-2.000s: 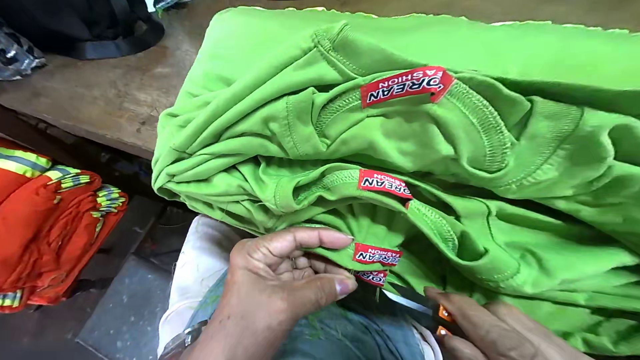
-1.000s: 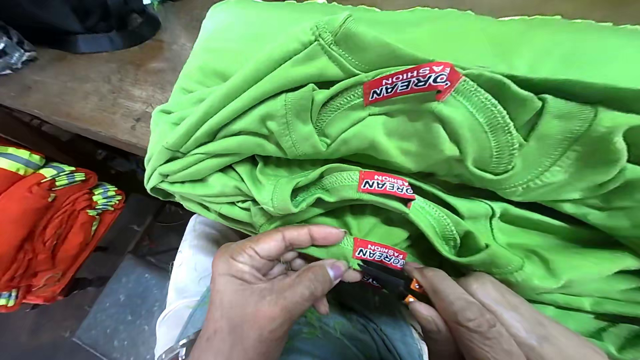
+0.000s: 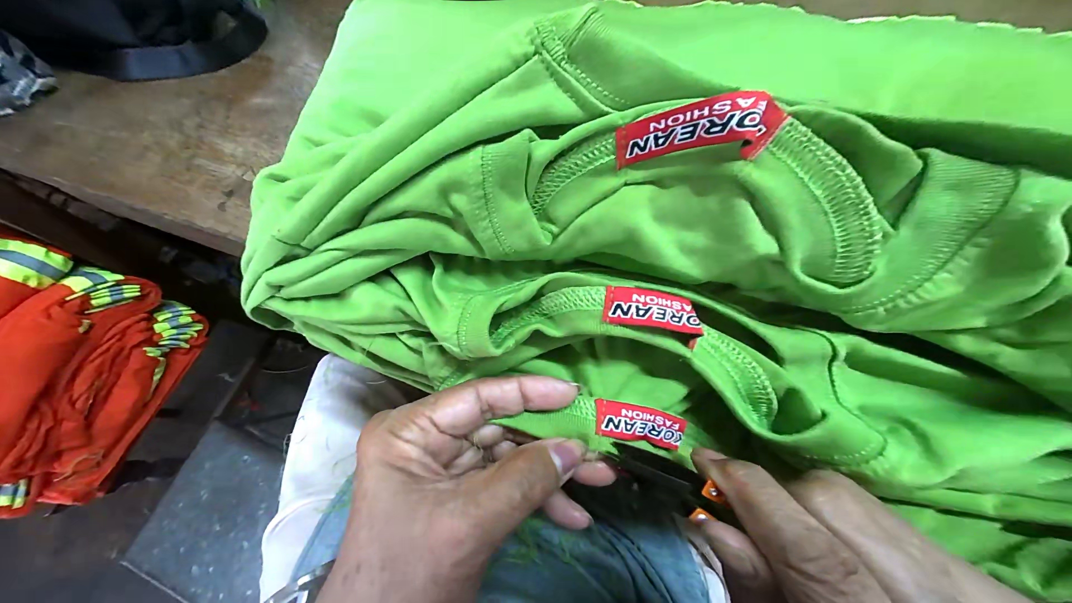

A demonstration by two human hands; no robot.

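Bright green knit shirts (image 3: 402, 167) lie heaped, their ribbed necklines toward me, each with a red neck label (image 3: 702, 127). My left hand (image 3: 469, 469) pinches the lowest neckband (image 3: 582, 412) between thumb and fingers, left of its red label (image 3: 641, 424). My right hand (image 3: 804, 519) holds a small dark cutting tool with orange parts (image 3: 712, 490), which looks like thread snips. Its dark blades (image 3: 653, 471) lie just below that label, near my left fingertips. Whether they touch the cloth is hard to tell. Another red label (image 3: 653, 311) shows on the middle neckline.
Orange garments with reflective yellow and grey bands (image 3: 84, 360) are stacked at the left, below the wooden tabletop (image 3: 167, 159). A black bag (image 3: 167, 38) lies on the table at the upper left. White cloth (image 3: 327, 444) and blue fabric with green thread scraps (image 3: 586, 553) cover my lap.
At the lowest neckband, the red label piece seen beneath the upper label two seconds ago no longer shows there. The cutting tool in my right hand has moved up and left, close to the label.
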